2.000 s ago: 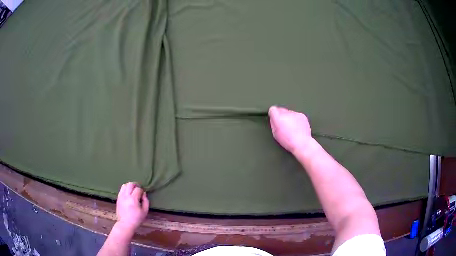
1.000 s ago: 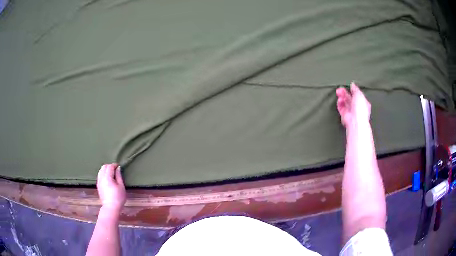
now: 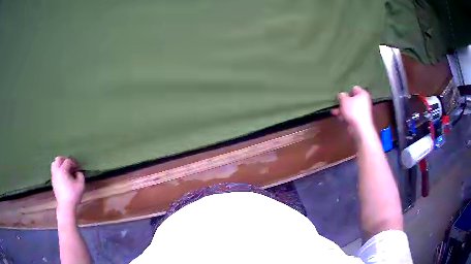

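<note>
The green fabric [image 3: 196, 77] covers the upper part of the view and lies mostly flat, with faint soft creases. Its near edge runs along a dark line at the side of the stack. My left hand [image 3: 68, 180] pinches the fabric edge at the lower left. My right hand [image 3: 356, 108] holds the fabric edge at the right, near the metal rail; its fingertips are slightly blurred. The lower layers are hidden under the top ply.
The worn brown table edge [image 3: 206, 180] shows below the cloth. At the right are the metal rail [image 3: 395, 77], the end cutter with its white cylinder handle [image 3: 417, 152], and a small blue piece [image 3: 387, 139]. Bunched green fabric [image 3: 413, 31] lies beyond the rail. Grey floor shows below.
The right hand has brought the loose fabric edge down to the stack's near edge, and the large diagonal fold has gone. The left hand has moved left. The view has shifted right.
</note>
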